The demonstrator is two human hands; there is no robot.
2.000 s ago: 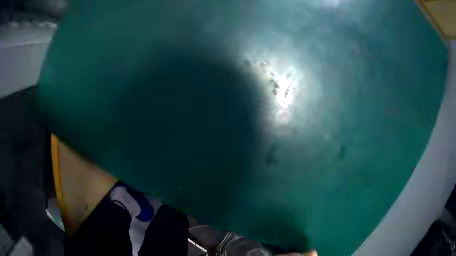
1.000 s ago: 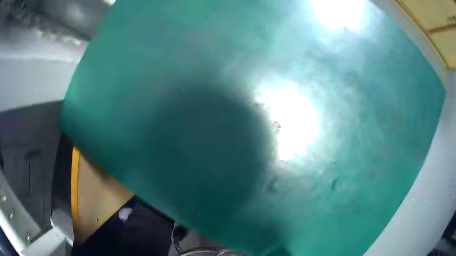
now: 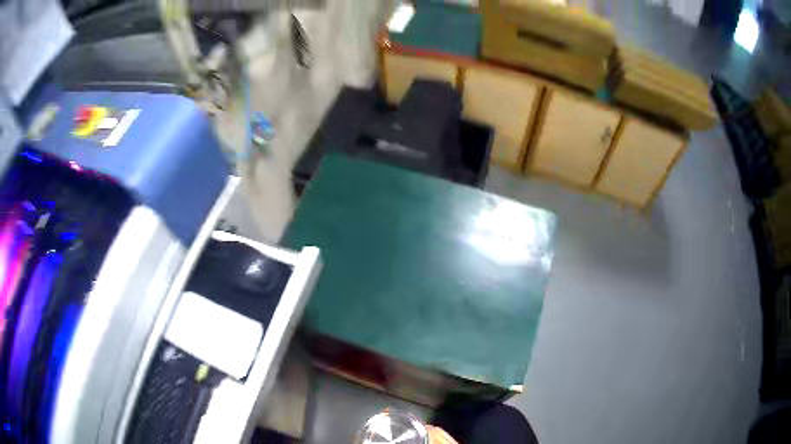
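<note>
A clear, shiny plastic cup or bottle (image 3: 390, 430) shows at the bottom edge, cut off by it. Bare fingers, seemingly of my right hand (image 3: 441, 435), lie against its right side and hold it; the rest of the hand is out of the picture. My left hand is not in view. A cabinet with a glossy green top (image 3: 408, 260) stands in front of me, with a bright light reflection towards its right corner.
The blue-grey machine housing (image 3: 178, 147) with its glowing bay is at left. A shelf holds a black keyboard (image 3: 169, 390), white paper (image 3: 214, 334) and mouse (image 3: 254, 267). Black bins (image 3: 408, 130), wooden cabinets (image 3: 568, 130) and tan trays (image 3: 546, 43) stand behind. Grey floor (image 3: 642, 303) is at right.
The view has pulled back and up from a close look at the green top, so the machine, shelf and far cabinets now show. The clear cup and fingers now show at the bottom edge.
</note>
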